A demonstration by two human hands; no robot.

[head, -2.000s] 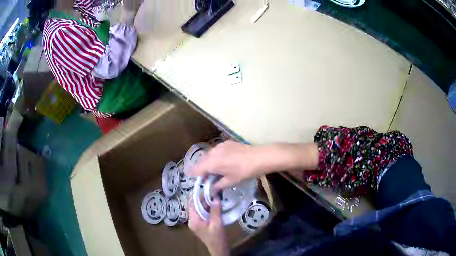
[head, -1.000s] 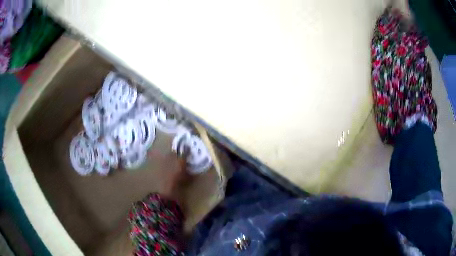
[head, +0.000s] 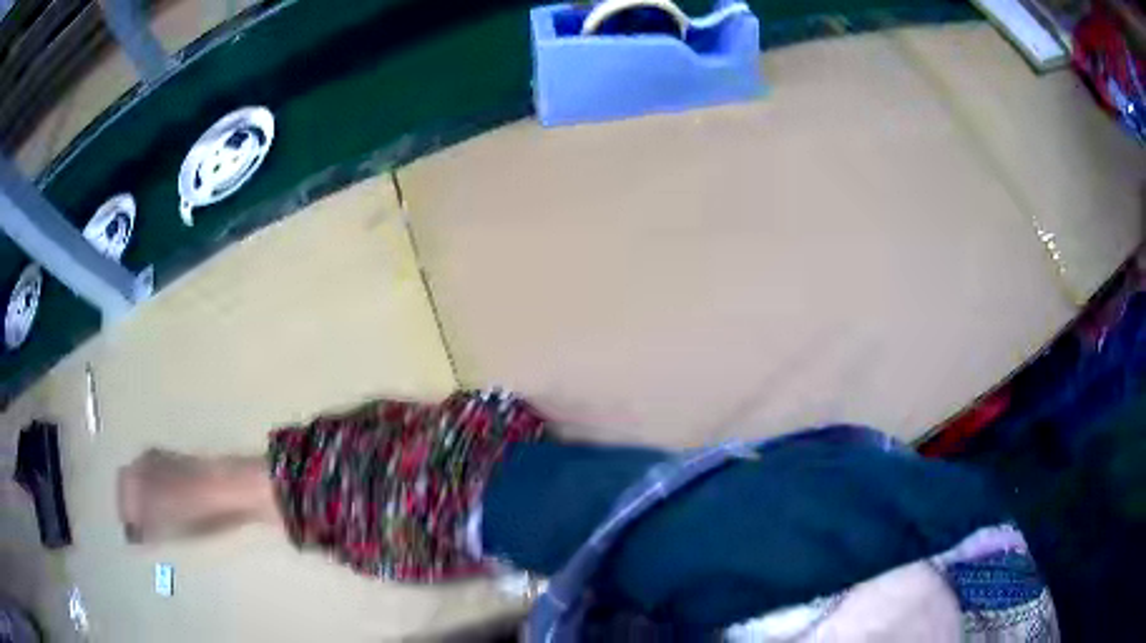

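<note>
My right hand [head: 170,496] is blurred, at the far left over the cardboard-covered bench [head: 704,251]. Its fingers look curled, and I cannot tell whether it holds anything. A small pale piece [head: 165,579] lies on the bench just below the hand. A black elongated object [head: 45,484] lies left of the hand, with a thin pale stick [head: 92,399] above it. White slotted discs [head: 228,160] lie apart on the dark green surface beyond the bench. My left hand is not in view.
A blue tape dispenser [head: 647,75] stands at the bench's far edge. A grey metal post [head: 63,239] crosses at the left. A pale strip [head: 1024,32] lies at the top right. Clear tape [head: 1051,248] shines on the right. Part of a person's red clothing [head: 1112,63] shows at the upper right.
The view has swung to the right, and the carton is out of it. Two seconds ago both hands held a disc over the carton; now only my right hand shows, over the bench.
</note>
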